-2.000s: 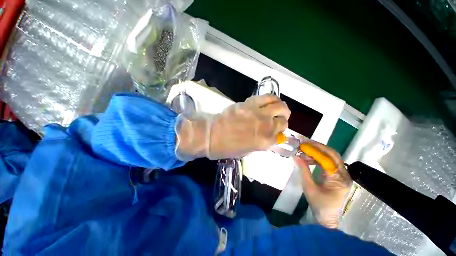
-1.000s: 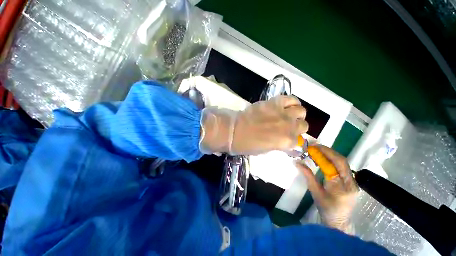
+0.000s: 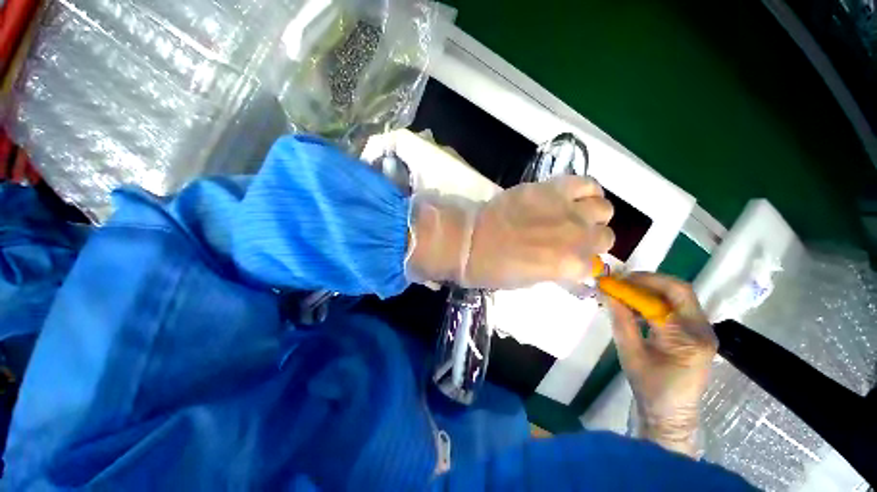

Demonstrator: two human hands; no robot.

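The branched product shows glossy clear-silver arms with rounded ends, one pointing down (image 3: 463,348) and one up past my left hand. It lies over a bright white block (image 3: 546,322), overexposed. My left hand (image 3: 538,231), in a thin translucent glove, reaches across from the left and covers the product's middle, fingers curled at its right arm. My right hand (image 3: 665,341), with orange-yellow finger cots, pinches the same arm end from the right. The fingertips of both hands meet there and hide most of that end.
The white work frame (image 3: 664,216) with a black centre lies beneath, beside the green conveyor belt (image 3: 615,86). A clear bag of small grains (image 3: 354,65) and bubble packing (image 3: 125,106) are left. White foam (image 3: 750,255), a black barrel-like tool (image 3: 793,363) and bubble wrap (image 3: 769,428) are right.
The whole view has shifted, so the frame, bag and hands appear further right. The clear end seen between my fingertips earlier is now mostly covered. Both hands stay at the same arm end.
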